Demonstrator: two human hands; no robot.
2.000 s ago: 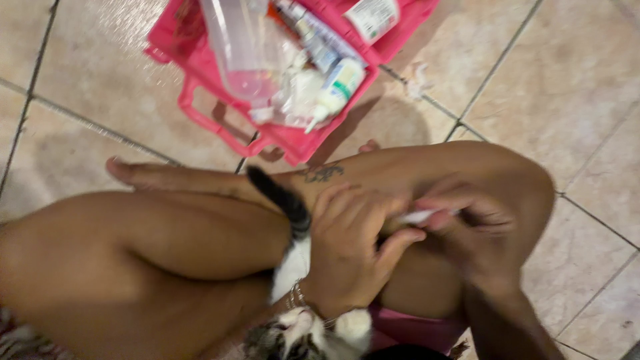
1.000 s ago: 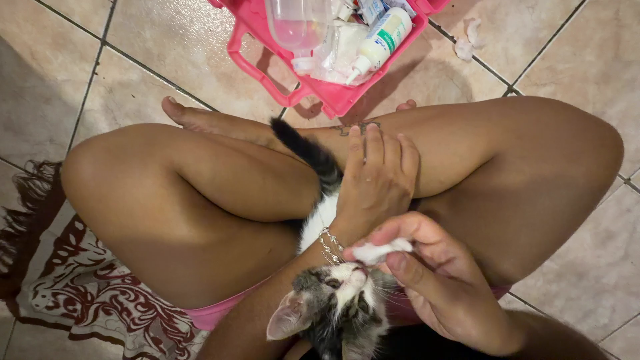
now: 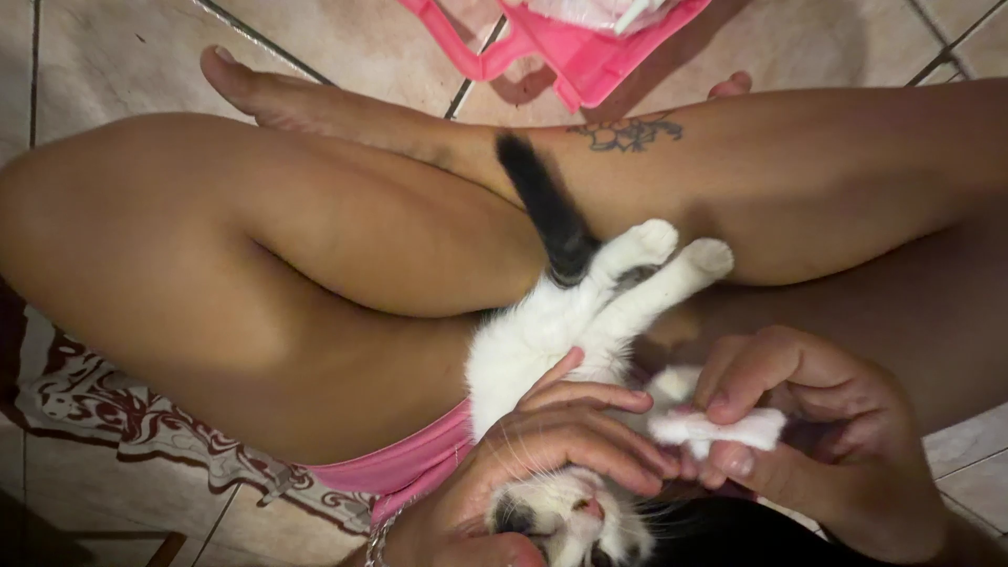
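Observation:
A white and dark-furred kitten (image 3: 524, 358) lies belly up across the lap, its hind legs and dark tail pointing up the view. My left hand (image 3: 551, 453), with a chain bracelet at the wrist, holds the kitten around the neck and the side of its head; the thumb lies by the face. At the right, my right hand (image 3: 811, 425) pinches a piece of white cotton (image 3: 728, 429) between thumb and fingers. The cotton is beside my left fingertips, close to a white front paw of the kitten. Part of the kitten's head is cut off by the bottom edge.
A pink plastic case (image 3: 587, 75) with packaged items stands on the tiled floor (image 3: 118, 71) beyond the crossed legs. At the lower left, a patterned cloth (image 3: 134, 417) in white and dark red lies on the floor. The legs surround the kitten.
My left hand has come back from the lower leg to the kitten's neck and head, so its belly and hind legs now show. The cotton has moved away from the kitten's face. The view is closer.

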